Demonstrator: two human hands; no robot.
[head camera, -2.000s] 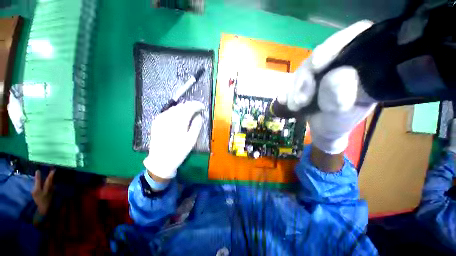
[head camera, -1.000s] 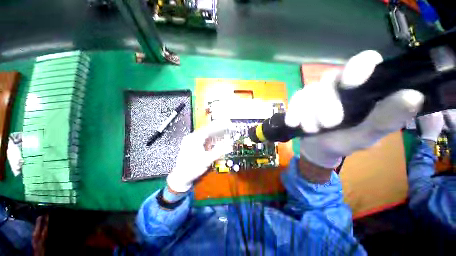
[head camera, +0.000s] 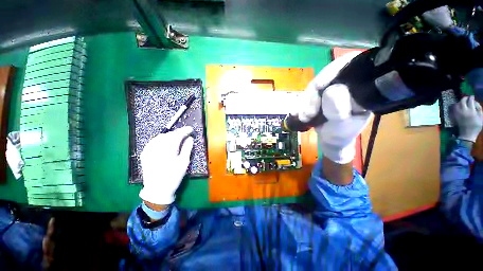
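A green circuit board (head camera: 262, 145) with yellow and white parts lies in the orange fixture (head camera: 238, 188). A silver-grey heatsink bar (head camera: 259, 103) runs along its far edge. My right hand (head camera: 339, 114), in a white glove, grips the black electric screwdriver (head camera: 408, 74); its yellow-ringed tip end is at the board's upper right. My left hand (head camera: 165, 164), gloved, is over the lower part of the black screw tray (head camera: 143, 106), fingertips at the small screws. Whether it pinches a screw cannot be seen. A marker pen (head camera: 180, 114) lies on the screws.
A long row of overlapping light-green strips (head camera: 47, 127) lies at left. A red-edged tray with brown cardboard (head camera: 405, 169) is at right. A metal bracket (head camera: 161, 38) stands at the bench's back, by the dark conveyor (head camera: 254, 21). Another person's gloved hand (head camera: 466, 117) is at far right.
My left hand has moved from the board back to the screw tray. The screwdriver in my right hand has swung, its body now higher, its tip end still near the board's upper right.
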